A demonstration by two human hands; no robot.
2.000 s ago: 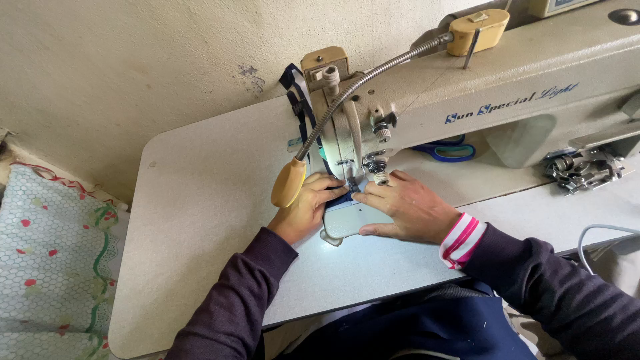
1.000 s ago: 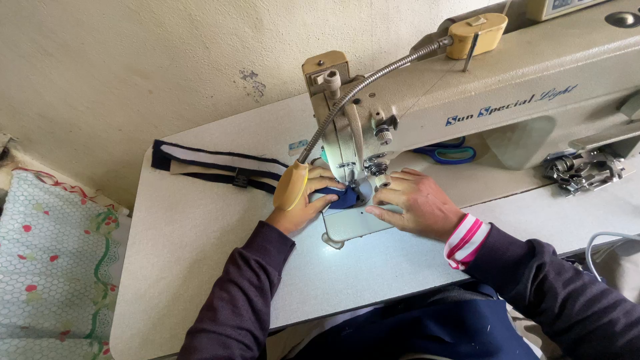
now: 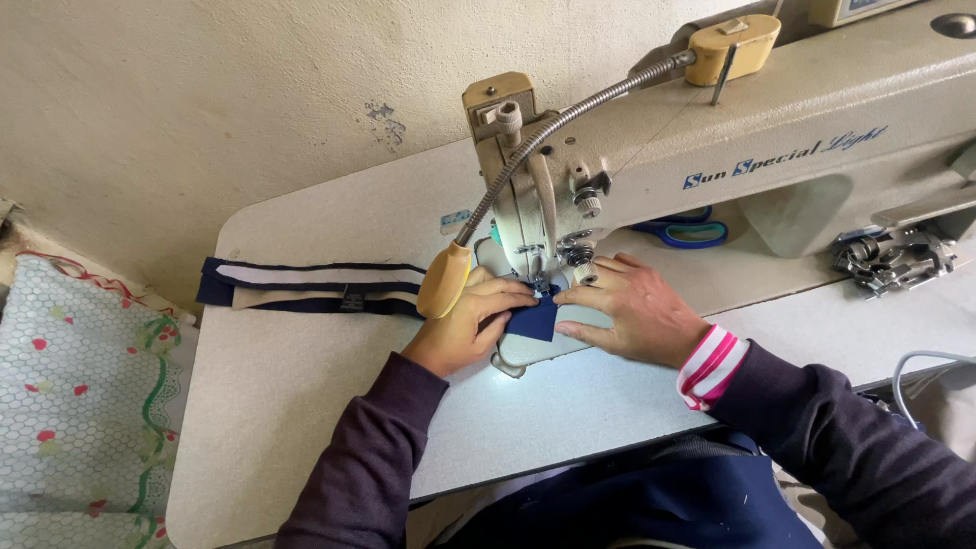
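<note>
A navy fabric piece (image 3: 534,317) lies under the presser foot (image 3: 540,286) of a sewing machine (image 3: 732,130). My left hand (image 3: 474,316) presses on its left side, fingertips beside the foot; the yellow lamp head partly covers that hand. To the right, my right hand (image 3: 637,309) has its fingers spread, with fingertips at the fabric's right edge. A long navy band with white and beige strips (image 3: 320,276) and a dark label stretches left across the table, its right end hidden behind the lamp and my left hand.
The yellow lamp (image 3: 445,280) hangs on a flexible metal neck. Blue-handled scissors (image 3: 686,231) lie behind the machine's arm. A metal mechanism (image 3: 888,255) sits at the right. Patterned cloth (image 3: 76,396) is left of the table (image 3: 305,427), and a wall rises behind.
The long band, bunched behind the machine head two seconds ago, now lies stretched out to the left. More of the navy piece shows between my hands than before.
</note>
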